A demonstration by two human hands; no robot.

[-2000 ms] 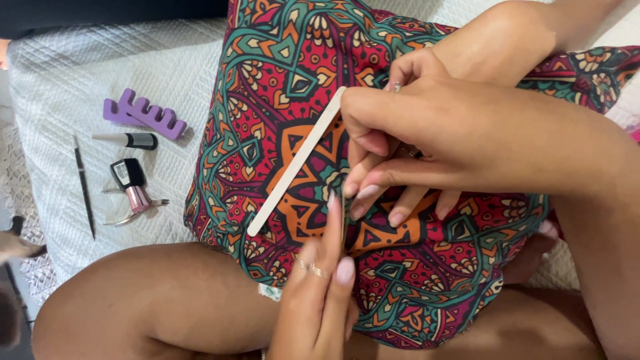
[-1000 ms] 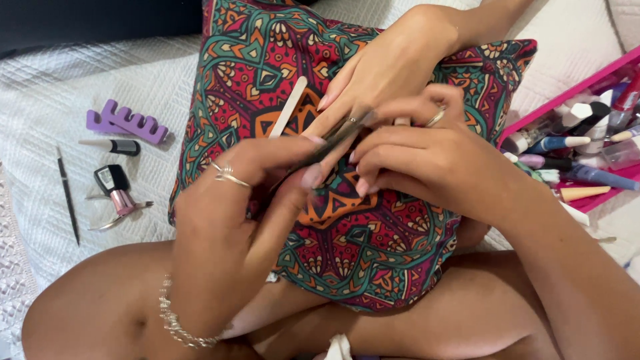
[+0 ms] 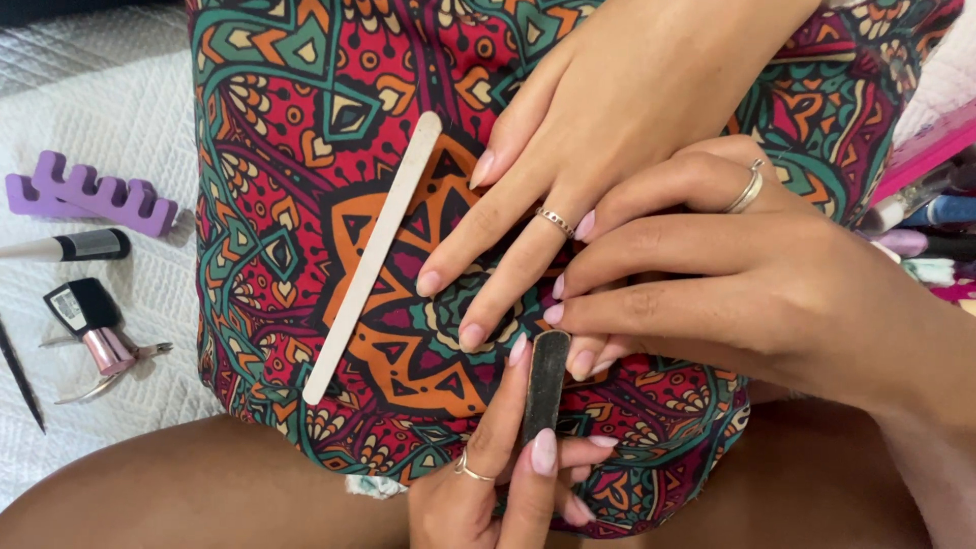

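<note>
My left hand [image 3: 507, 473], with a ring and pale pink nails, holds a dark nail file [image 3: 545, 389] upright in the view between index finger and thumb. Its tip lies close to the fingertips of another person's hand [image 3: 602, 114], which rests palm down on a patterned cushion [image 3: 282, 191]. From the right, my right hand [image 3: 732, 282], also ringed, covers and holds some of that person's fingers; its own thumb is hidden. Whether the file touches a nail cannot be told. A pale flat nail file [image 3: 374, 259] lies slantwise on the cushion.
On the white quilted cover [image 3: 160, 297] at left lie purple foam toe separators [image 3: 103, 194], a white-and-black tube [image 3: 84, 245], a nail polish bottle [image 3: 95, 324] over metal nippers [image 3: 95, 390], and a thin dark tool [image 3: 19, 374]. A pink case [image 3: 926, 149] with several bottles stands right.
My left hand has moved lower, and the dark file, earlier slanting and blurred, now points up the view. The pale file is uncovered again. The view is closer.
</note>
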